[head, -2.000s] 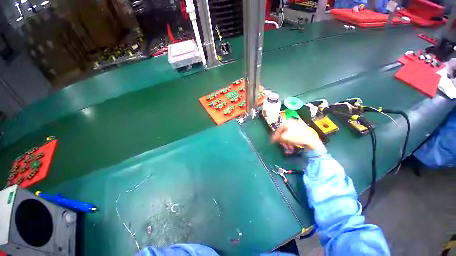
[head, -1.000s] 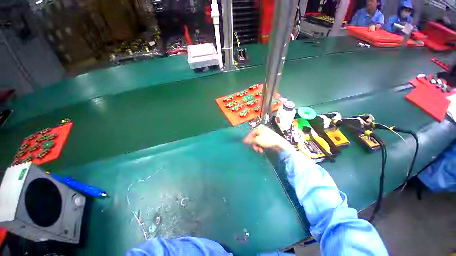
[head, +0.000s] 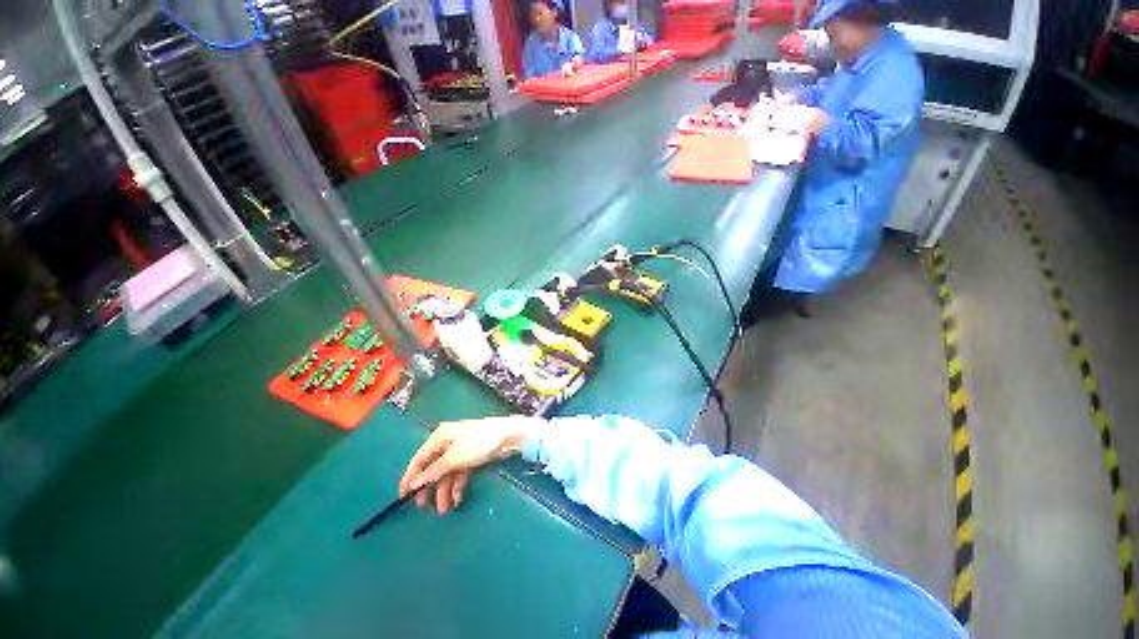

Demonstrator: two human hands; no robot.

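My right hand (head: 452, 462) is bare and holds a thin dark pointed tool (head: 385, 513), perhaps tweezers, low over the green bench mat (head: 312, 549). The tool's tip points left and down. My left hand is out of the picture. Beyond my right hand, an orange-red board tray (head: 327, 406) bears rows of small green circuit boards (head: 335, 372) beside the metal post.
The metal post (head: 312, 200) rises behind the mat. A tool box (head: 500, 375) holds a white bottle (head: 462, 335). Soldering iron stands (head: 637, 286) with black cables (head: 687, 343) lie to the right. A person in blue (head: 862, 150) works further along the bench.
The view has swung to the right, and the fan and blue pen have left the picture. A thin dark tool now shows in my right hand, which is lower and nearer over the mat.
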